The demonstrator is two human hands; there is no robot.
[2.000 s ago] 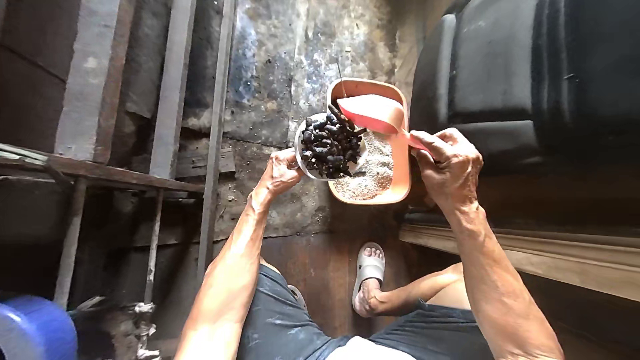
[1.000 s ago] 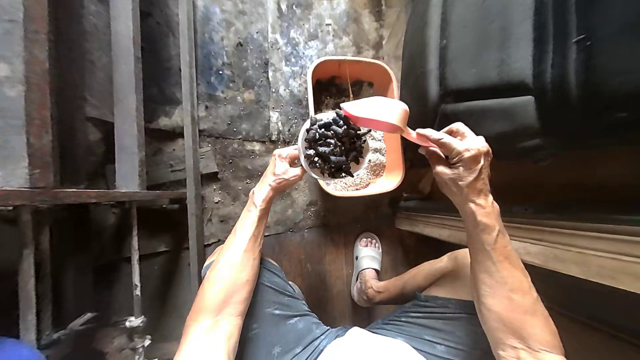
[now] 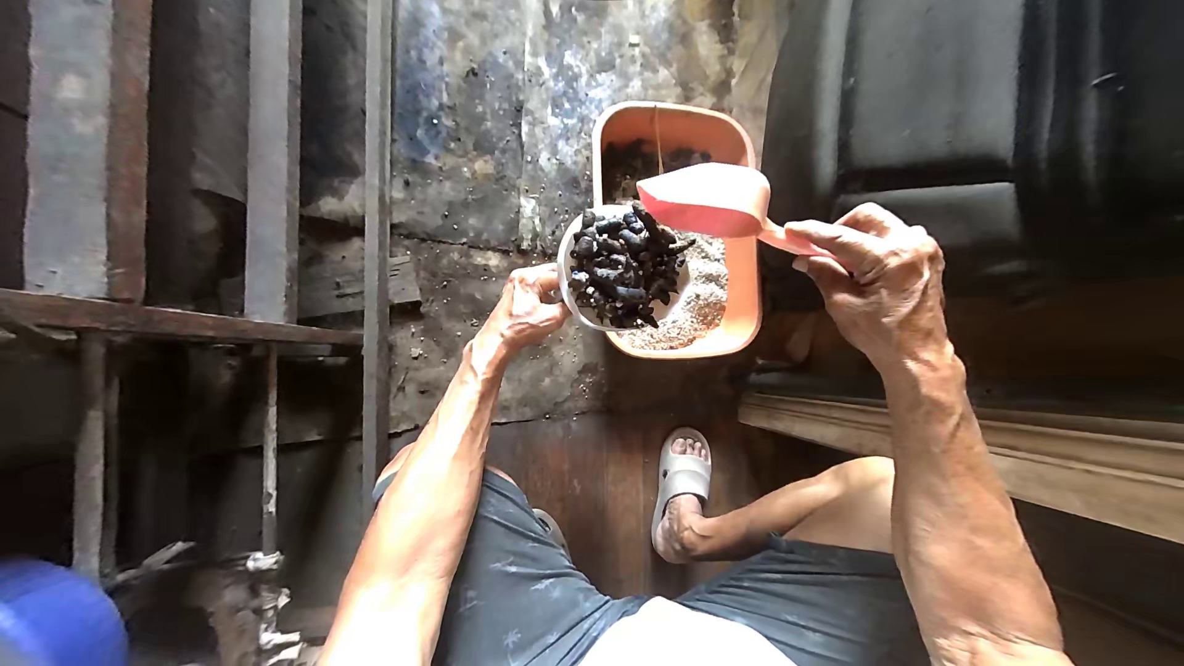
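My left hand point(image 3: 532, 305) grips the rim of a pale round container point(image 3: 575, 294) heaped with dark, short clumps point(image 3: 624, 264). In my right hand point(image 3: 874, 259) is the handle of a pink plastic scoop point(image 3: 708, 199), its bowl beside and slightly above the heap. Whether the scoop holds anything cannot be told. Both are over an orange plastic litter tray point(image 3: 745, 310) on the floor. Pale granules point(image 3: 698, 310) lie in the tray's near part, and dark matter point(image 3: 647, 159) in its far part. The container hides some of the tray.
A wooden frame with upright bars point(image 3: 377, 185) stands at the left, with a blue rounded object point(image 3: 60, 615) below it. At the right are a black padded piece point(image 3: 934, 102) and a pale wooden ledge point(image 3: 1064, 462). A sandaled foot point(image 3: 686, 476) rests on the wooden floor.
The view has shifted, with the wooden frame moving left at first and then back. Both hands keep their hold on the container and the scoop.
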